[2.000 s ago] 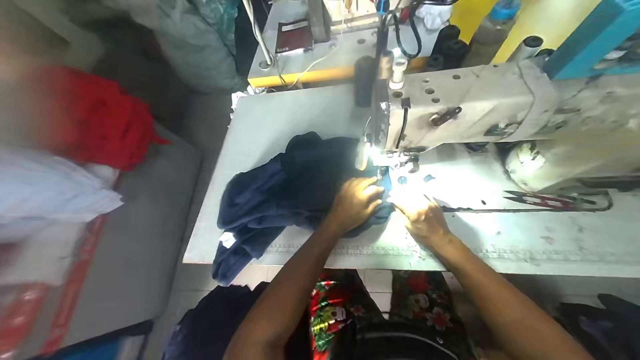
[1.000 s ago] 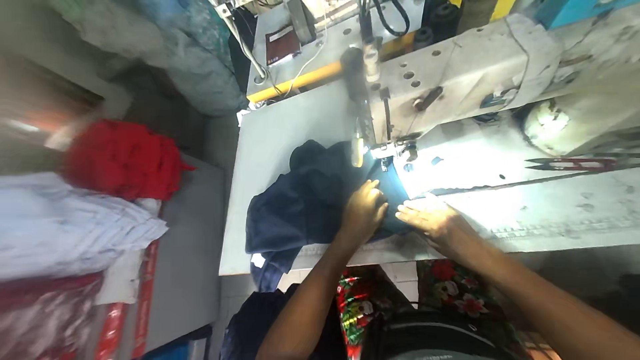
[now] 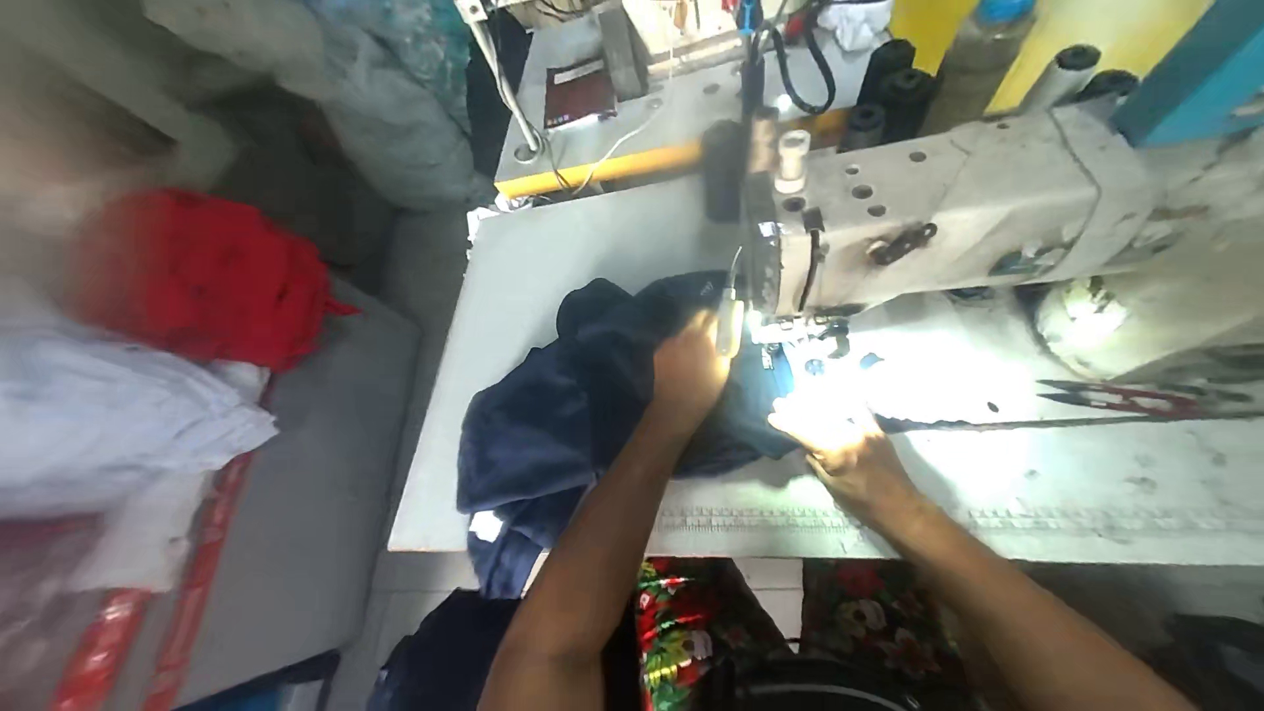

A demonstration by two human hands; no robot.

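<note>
A dark navy garment (image 3: 553,415) lies bunched on the pale table of a sewing machine (image 3: 918,212), its right edge under the lit needle area. My left hand (image 3: 689,367) rests on the cloth just left of the presser foot, its fingertips partly behind a pale lamp or guard piece. My right hand (image 3: 839,444) is at the cloth's right edge, below the needle; glare washes out its fingers, so a grip cannot be told. A dark narrow strip (image 3: 968,426) runs rightward from near this hand along the table.
Red-handled thread snips (image 3: 1136,398) lie on the machine table at right. Dark thread cones (image 3: 904,99) and a bottle (image 3: 978,64) stand behind the machine. Red cloth (image 3: 207,281) and white cloth (image 3: 118,415) are piled at left. The table's front edge (image 3: 741,555) is near my forearms.
My left hand has moved up beside the needle area since one second ago. The right hand stays at the cloth's right edge. The view has shifted.
</note>
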